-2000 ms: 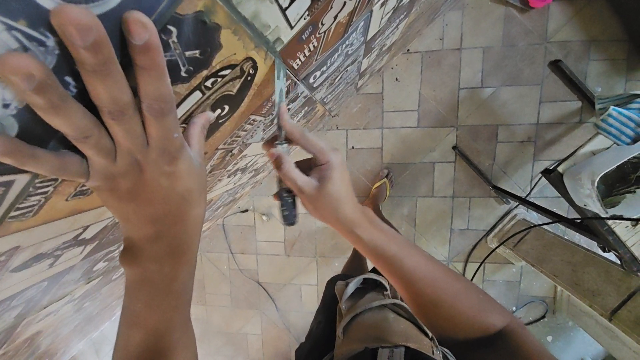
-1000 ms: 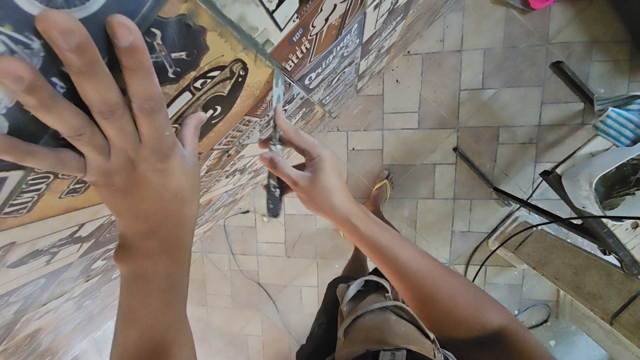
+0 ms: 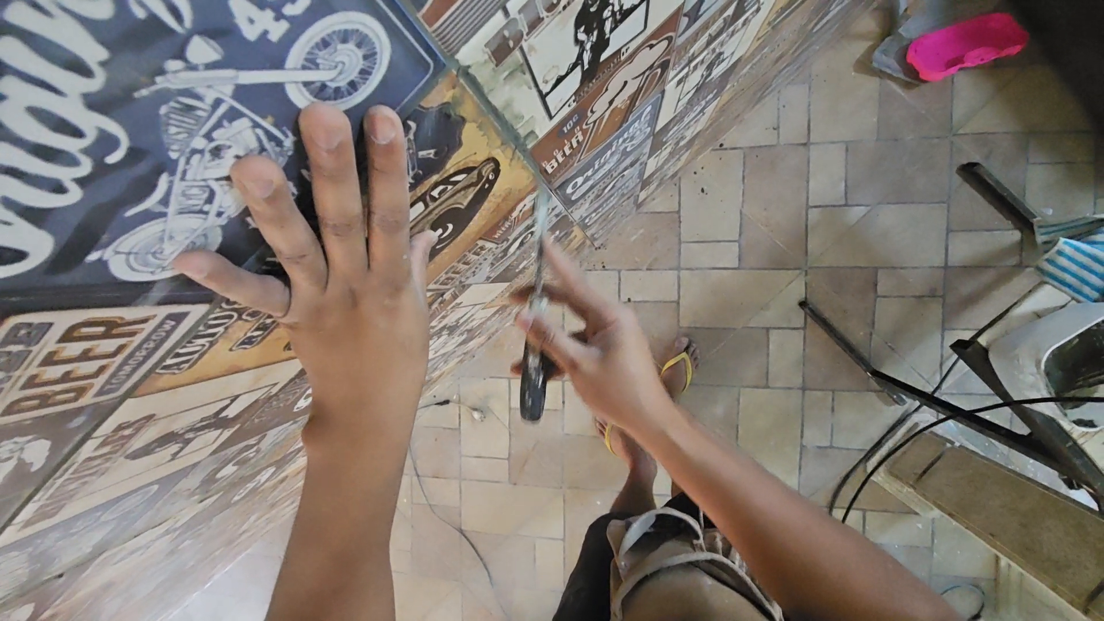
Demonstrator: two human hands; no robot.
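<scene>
My left hand [image 3: 358, 319] lies flat with its fingers apart on a wall panel [image 3: 233, 112] printed with a white motorcycle on dark blue. In my right hand [image 3: 595, 349] is a slim tool with a dark handle [image 3: 535, 388]; it may be a screwdriver or a scraper, blurred. Its narrow blade [image 3: 542, 224] points up and meets the joint line [image 3: 500, 125] between the printed panels, near a picture of a car [image 3: 457, 203]. The tip's exact contact cannot be told.
A pink tray [image 3: 966, 45] lies on the tiled floor [image 3: 742, 259] at upper right. On the right are dark metal bars [image 3: 849, 345], a striped cloth [image 3: 1074, 263], a white container [image 3: 1026, 345], a board [image 3: 992, 509] and black cables. My feet in yellow-strapped sandals [image 3: 677, 371] stand below.
The view has shifted, showing more of the wall's motorcycle print. The tool stays in my right hand at the joint, while its handle has tilted slightly. My left hand remains spread on the wall.
</scene>
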